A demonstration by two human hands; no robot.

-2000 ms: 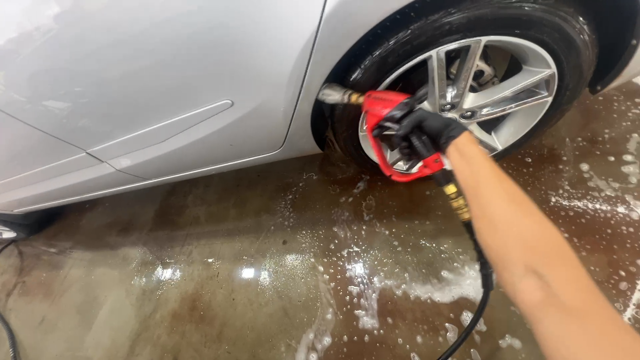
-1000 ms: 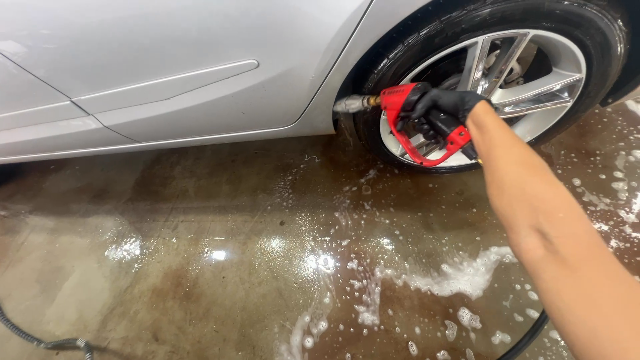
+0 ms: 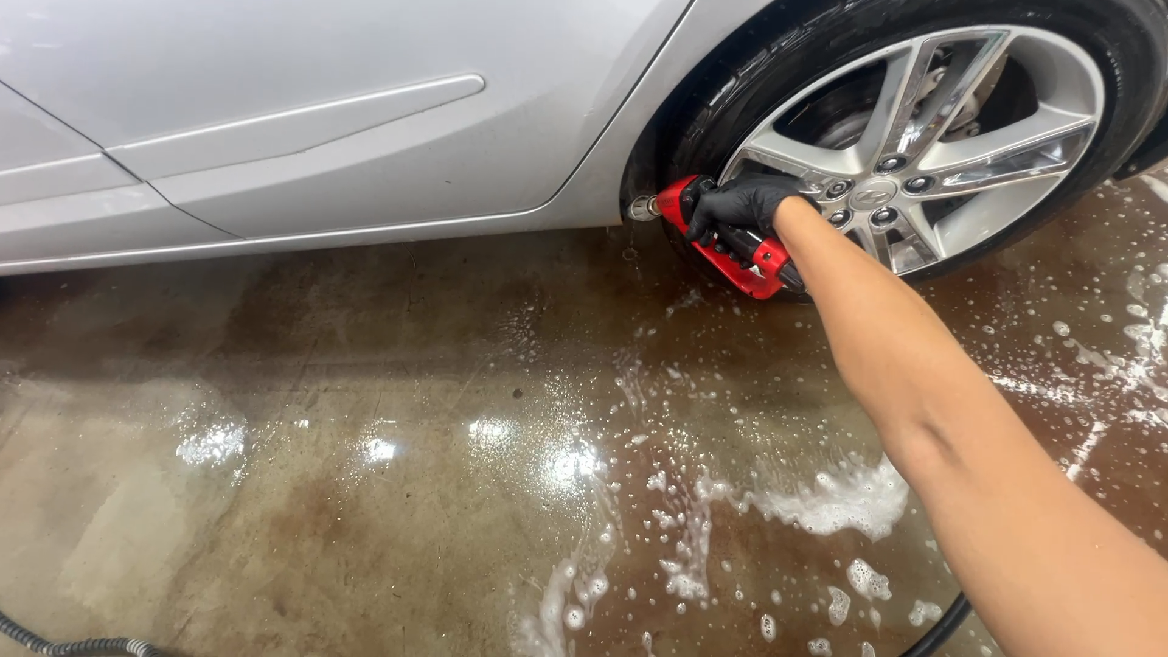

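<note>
My right hand (image 3: 741, 208), in a black glove, grips a red and black pressure washer spray gun (image 3: 677, 203) by its handle. The gun's metal nozzle (image 3: 643, 208) points left, at the gap between the tire and the rear edge of the silver car's lower body (image 3: 557, 214). Behind the hand stands the alloy wheel (image 3: 873, 194) in its black tire (image 3: 730, 100). Whether the trigger is pressed is hidden by my fingers. My left hand is out of view.
Wet concrete floor (image 3: 347, 529) lies beside the car, with white foam (image 3: 844, 497) and puddles on it. A black hose (image 3: 944, 625) runs at the lower right, and a ribbed hose (image 3: 82, 646) lies at the lower left.
The gun has turned and dropped from in front of the wheel's spokes to the tire's lower left edge, its nozzle now in the wheel arch gap. The view has also shifted.
</note>
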